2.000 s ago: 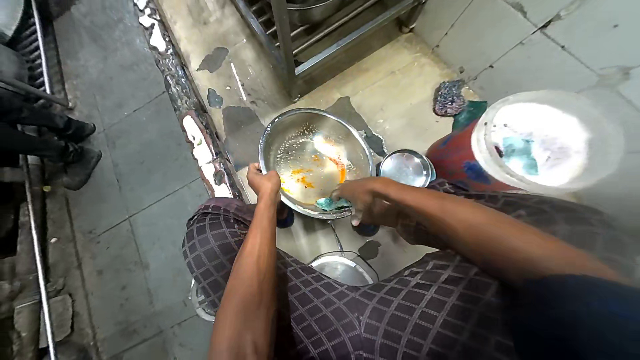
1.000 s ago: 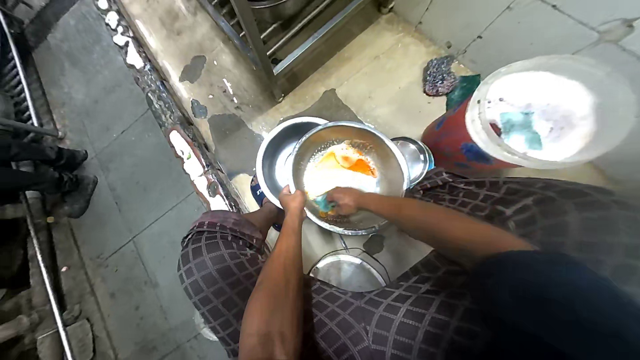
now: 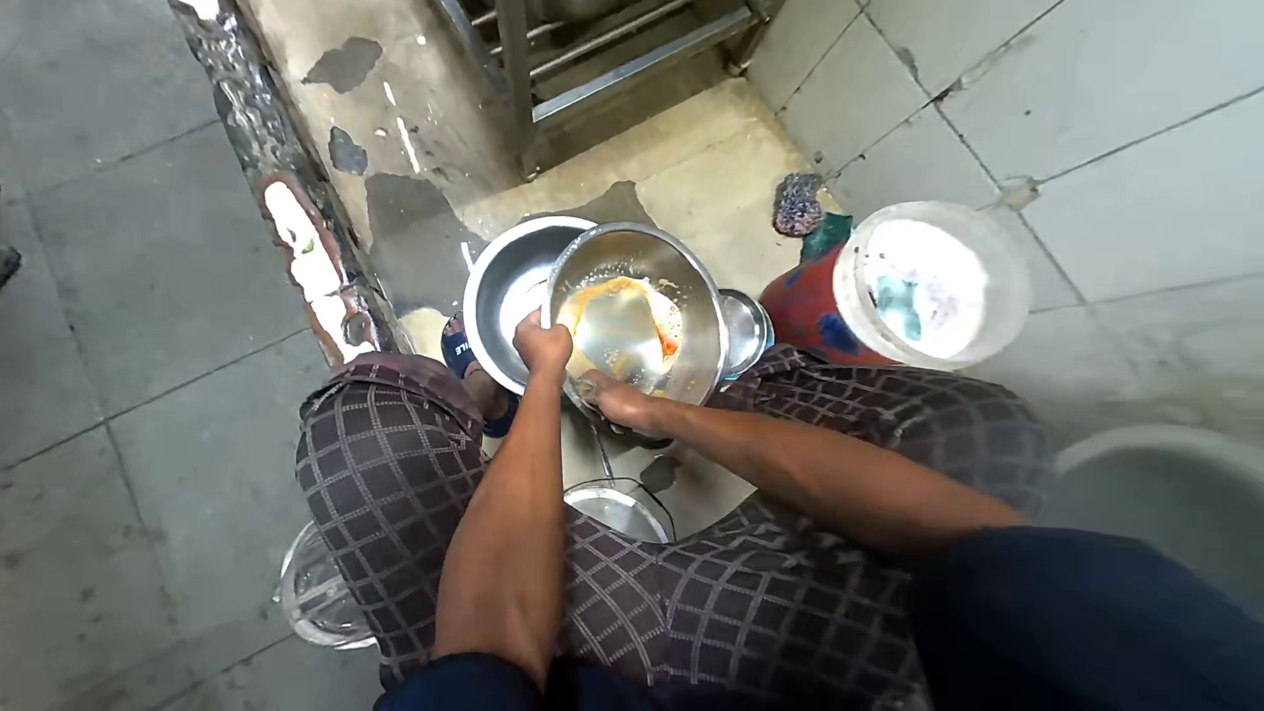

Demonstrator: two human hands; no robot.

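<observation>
My left hand (image 3: 543,346) grips the rim of a steel bowl (image 3: 703,296) on its left side. Some liquid with orange residue and suds lies in the bowl, which is tilted and overlaps a second steel bowl (image 3: 486,296) to its left. At the near rim is my right hand (image 3: 624,403), its fingers inside the bowl around something small and dull, perhaps a scrubbing pad; what it is cannot be made out. A small round steel vessel (image 3: 743,331) stands just right of the bowls.
To the right stands a red bucket (image 3: 805,306) under a whitish plastic tub (image 3: 854,296) with suds and a green pad (image 3: 897,301). A dark scouring pad (image 3: 798,204) lies by the tiled wall. Ahead is a metal rack (image 3: 642,64); a broken-edged kerb (image 3: 296,237) runs at left.
Two seconds ago one large bowl showed at my hands; now a second one shows at its left. A green pad visible at my right hand earlier is no longer plainly seen.
</observation>
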